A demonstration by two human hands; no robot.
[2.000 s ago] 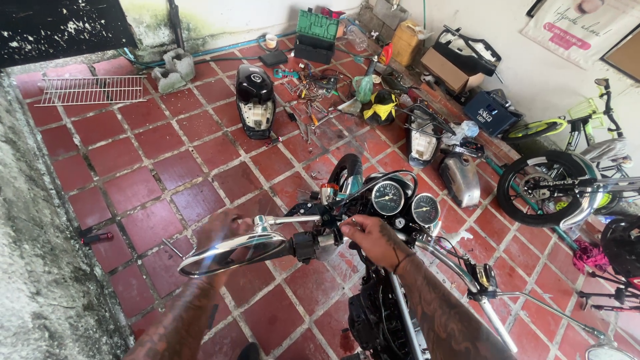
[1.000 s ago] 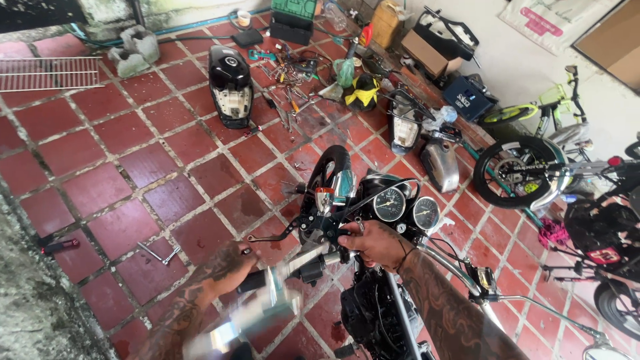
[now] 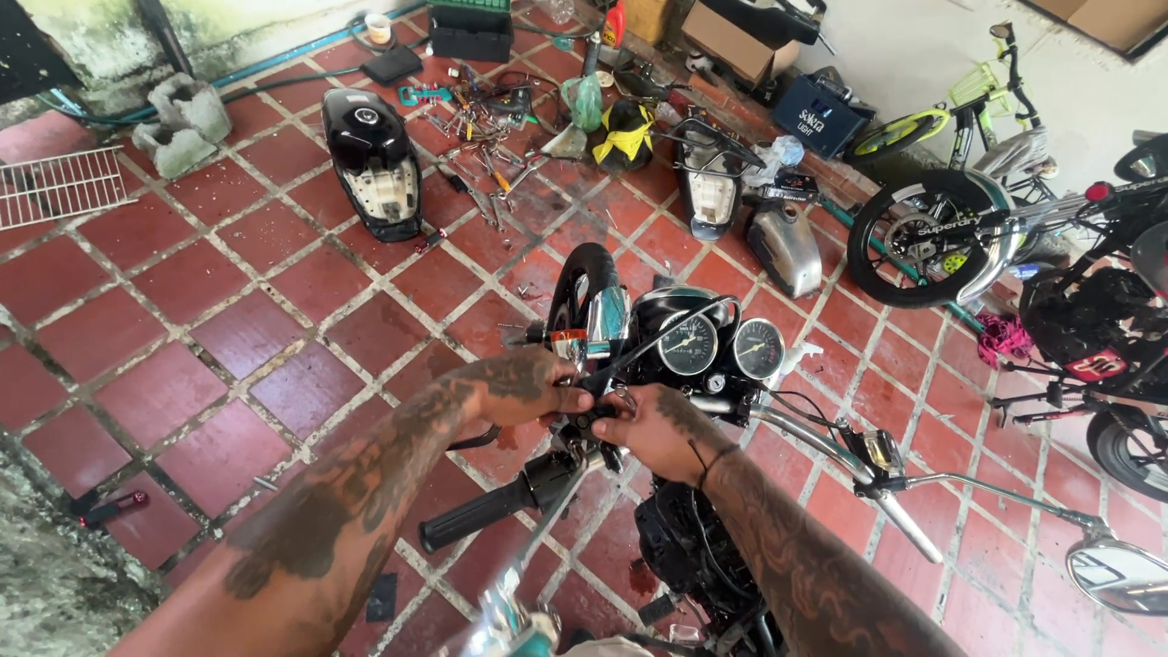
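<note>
My left hand [image 3: 534, 388] and my right hand [image 3: 652, 429] meet at the left side of a motorcycle handlebar, thumbs almost touching over a dark clamp or lever mount [image 3: 593, 415]. The fingertips of both are on this part, and what lies beneath them is partly hidden. Just below is the black rubber handlebar grip [image 3: 479, 516]. A chrome mirror [image 3: 511, 616] on its stem [image 3: 552, 516] tilts down toward me. The speedometer [image 3: 687, 344] and a second round gauge [image 3: 758, 349] sit ahead of my right hand, with the front wheel [image 3: 581, 283] beyond.
Scattered hand tools [image 3: 488, 169], a black motorcycle fuel tank [image 3: 370, 146] and a bare metal tank [image 3: 785, 248] lie on the tiled floor ahead. Another motorcycle's wheel [image 3: 931, 239] stands to the right. The right mirror [image 3: 1118, 570] sticks out at lower right. A wire rack [image 3: 64, 187] lies far left.
My left hand has come from the left to the clamp area beside my right hand. The chrome mirror has swung from the left down toward me.
</note>
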